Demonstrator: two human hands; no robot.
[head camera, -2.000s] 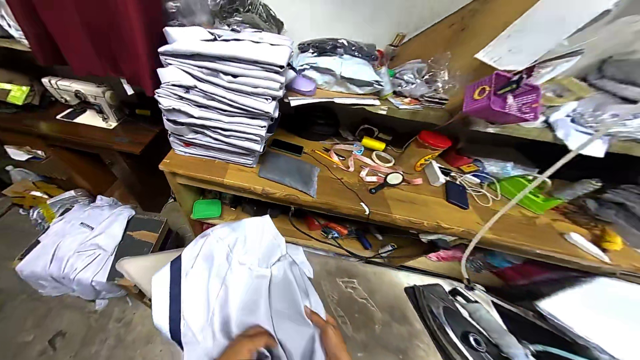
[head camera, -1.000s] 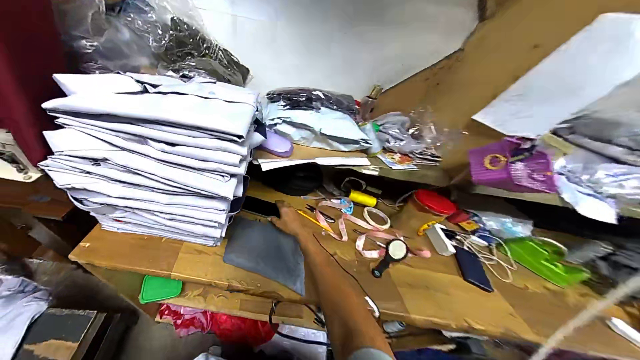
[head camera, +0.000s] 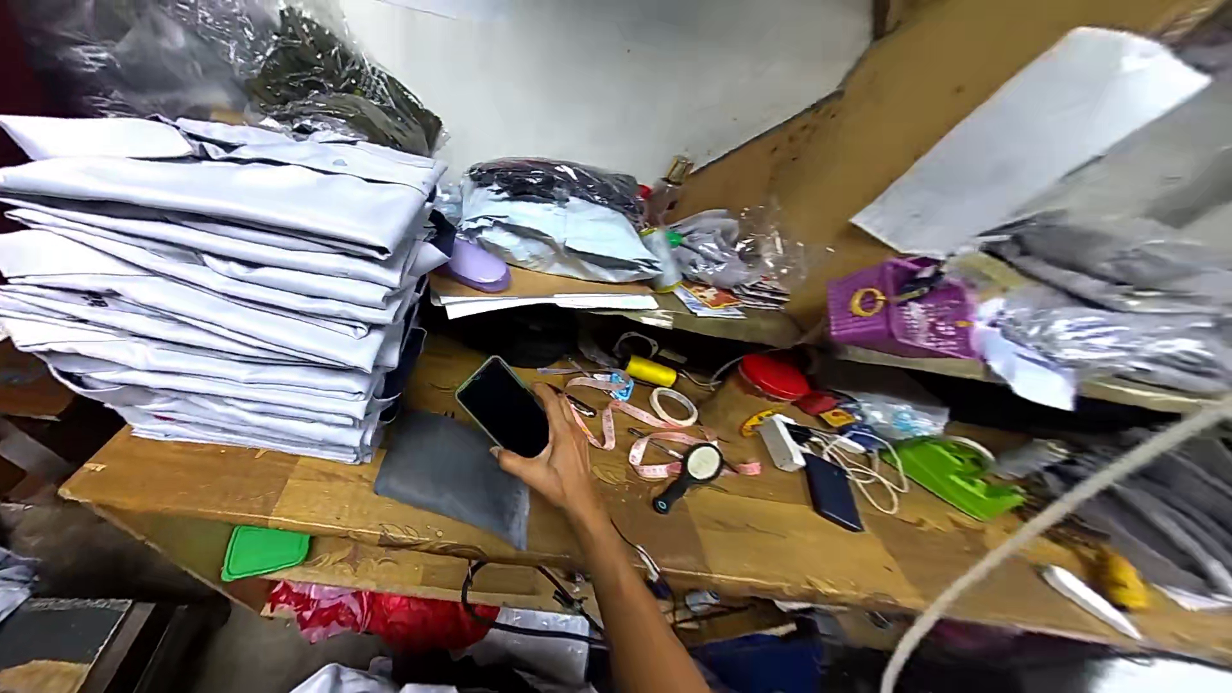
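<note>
My right hand (head camera: 553, 457) reaches in from the bottom and holds a smartphone (head camera: 505, 406) with a dark screen, thumb on its near edge and fingers along its right side. The phone is tilted above the wooden table (head camera: 616, 515), just over the far edge of a dark grey flat sheet (head camera: 452, 476). To the left rises a tall stack of folded pale garments (head camera: 212, 289). Right of the hand lie a pink tape measure (head camera: 611, 423), a roll of white tape (head camera: 674, 407) and a black-handled round tool (head camera: 688, 474). My left hand is out of view.
A red-lidded jar (head camera: 770, 380), a white charger with cable (head camera: 782, 443), a dark power bank or phone (head camera: 833, 491) and a green tape dispenser (head camera: 953, 476) stand right. A purple basket (head camera: 900, 313) sits on the shelf. A pale cord (head camera: 1039, 539) crosses the lower right.
My right hand has left the pale garment, reached to the phone on the table and lifted it. My left hand, on the garment two seconds ago, has gone from view. The view has moved closer to the table.
</note>
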